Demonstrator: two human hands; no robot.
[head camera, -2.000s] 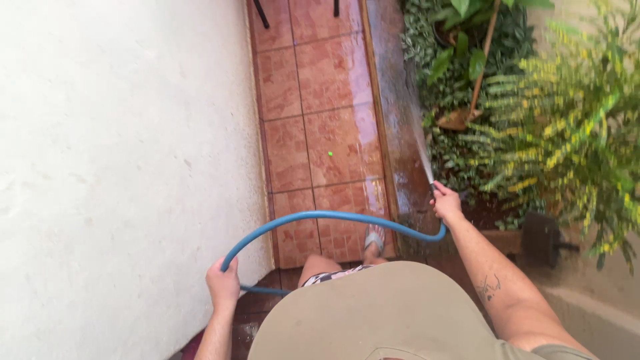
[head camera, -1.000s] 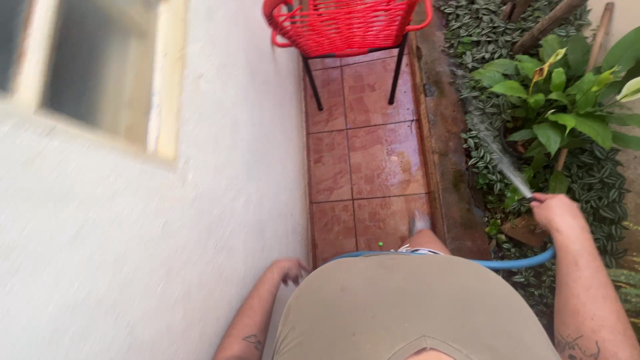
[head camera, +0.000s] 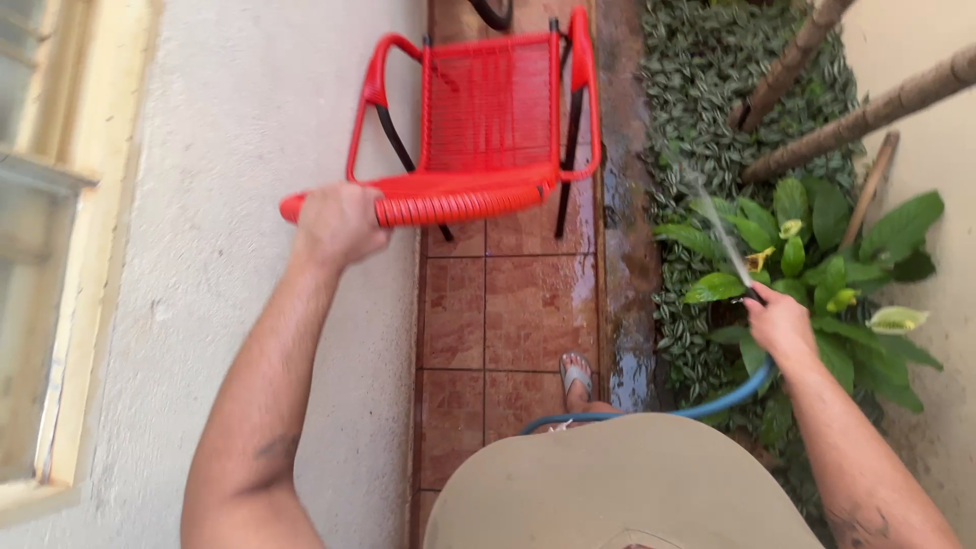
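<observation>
My left hand (head camera: 339, 225) is closed around the top of the backrest of a red woven-cord chair (head camera: 492, 107) with black metal legs. The chair stands over the tiled walkway, near the white wall. On the right, my right hand (head camera: 779, 324) grips the nozzle end of a blue garden hose (head camera: 728, 402). A jet of water (head camera: 720, 225) sprays from it over the planting bed. The hose curves from below that hand back behind the tan cap brim at the bottom of the view.
A raised wet curb (head camera: 629, 267) separates the reddish tiles (head camera: 534, 305) from a bed of low foliage (head camera: 701, 99). Broad-leaved plants (head camera: 831, 259) and slanting trunks (head camera: 862, 118) stand there. A window frame (head camera: 84, 229) is at left; another black chair part (head camera: 492, 14) shows at top.
My left hand has let go of the hose, which it held two seconds ago, and has taken hold of the red chair. The view has moved along the walkway. Water still sprays on the right.
</observation>
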